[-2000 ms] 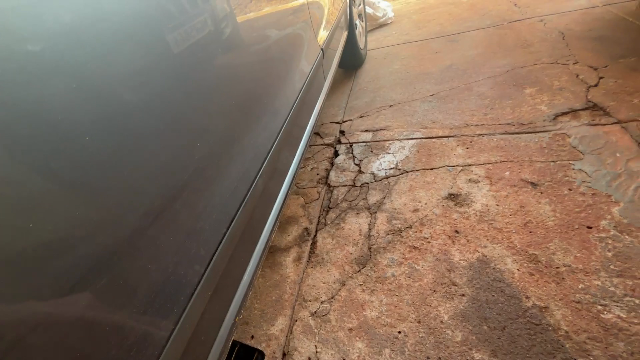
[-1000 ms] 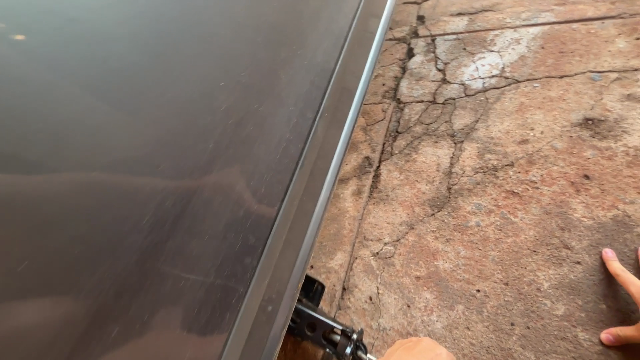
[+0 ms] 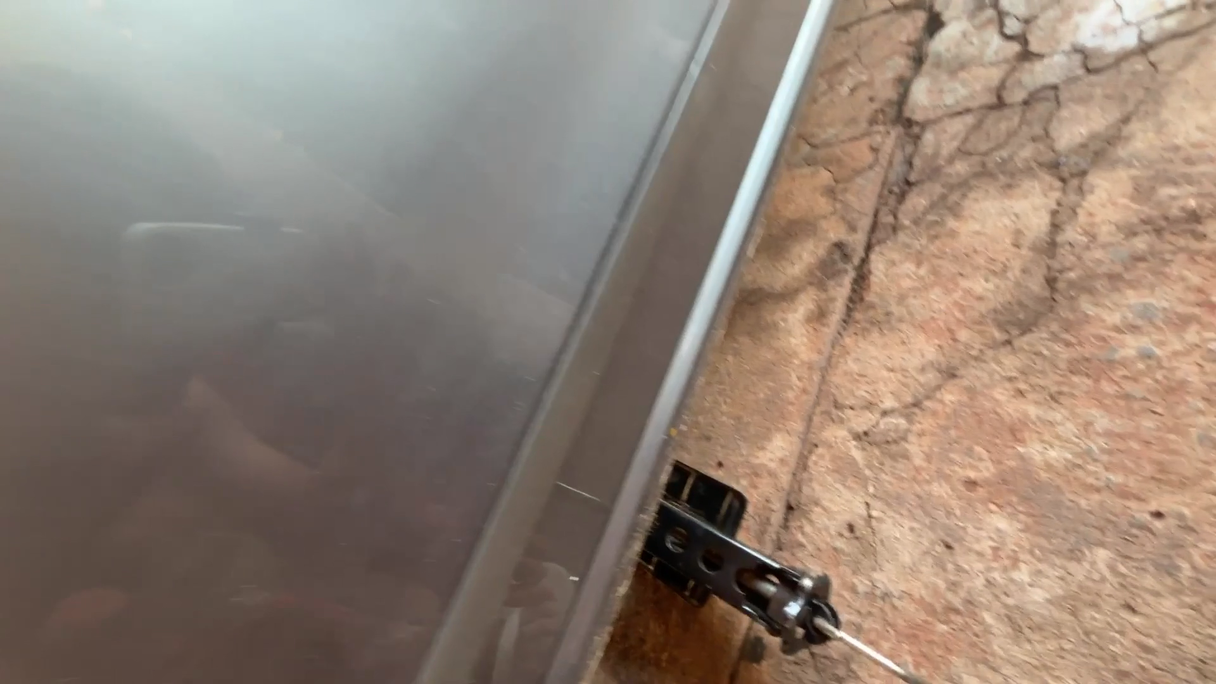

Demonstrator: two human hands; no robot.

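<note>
A black metal scissor jack (image 3: 722, 560) sits on the ground at the lower middle, its inner end hidden under the sill of a dark car (image 3: 655, 313). From the jack's outer end a thin metal rod (image 3: 869, 652) runs down to the right and leaves the picture at the bottom edge. Neither my left hand nor my right hand shows directly in this view, so what they hold or touch is hidden. Blurred reflections lie on the glossy door panel (image 3: 285, 332).
Cracked reddish concrete (image 3: 1007, 456) lies along the car's right side, with a long joint running beside the sill. A bright silver trim strip (image 3: 736, 228) edges the sill above the jack.
A hand near the jack's outer end and another on the concrete at the right, both seen one second ago, are out of view. More of the jack and its rod shows.
</note>
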